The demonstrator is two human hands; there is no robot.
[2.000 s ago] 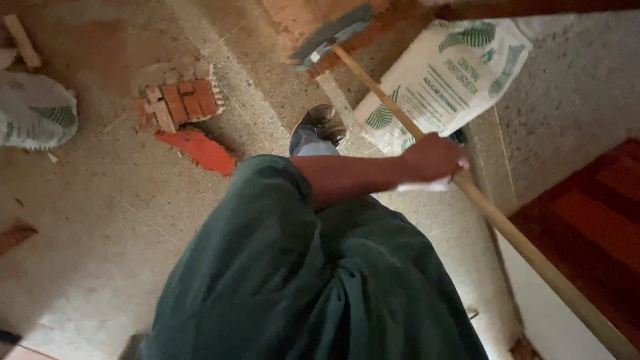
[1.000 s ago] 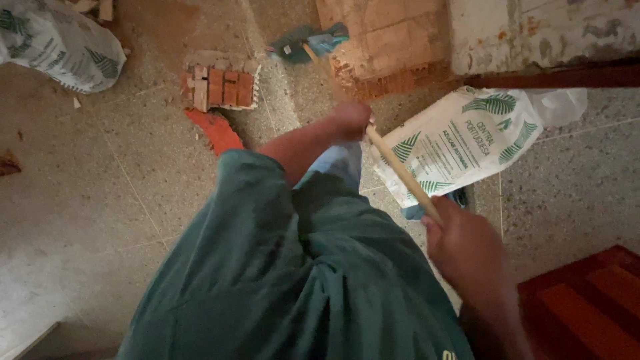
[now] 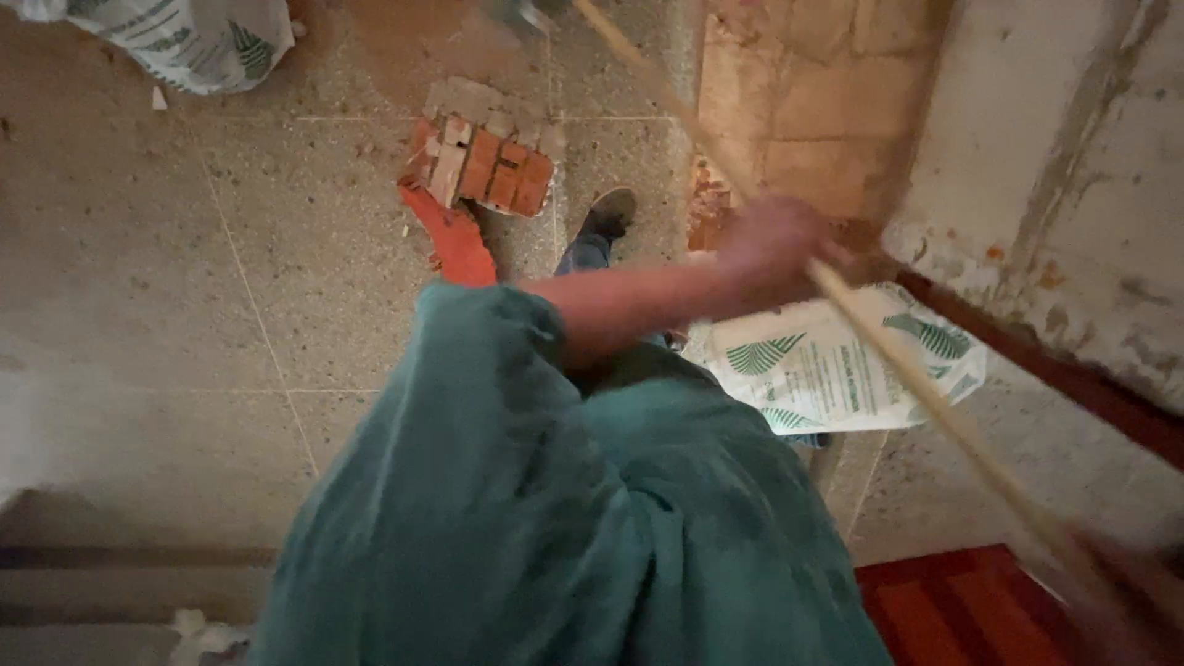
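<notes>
My left hand (image 3: 777, 242), blurred, is closed around the wooden handle (image 3: 911, 375) of a broom, above the white woven sack (image 3: 832, 365) with green leaf prints. Lower right, my right hand (image 3: 1110, 564) is on the rear part of the same handle, dark and blurred, partly cut off by the frame edge. The handle slants up to the top edge, where the broom head (image 3: 523, 14) shows as a blur, largely out of view. Broken brick pieces (image 3: 499, 171) lie on the speckled floor near my shoe, with a curved red fragment (image 3: 453, 236) beside them.
Another printed white sack (image 3: 217, 46) stands at the upper left. A stained wall (image 3: 1073, 166) with a dark red strip (image 3: 1045, 365) along its foot is on the right. A red slatted object (image 3: 962, 601) lies at the lower right. Exposed brickwork (image 3: 823, 111) is at the top.
My right hand, close to the left one a second ago, is now far down the handle at the lower right. The broom head has moved to the top edge. The view has shifted.
</notes>
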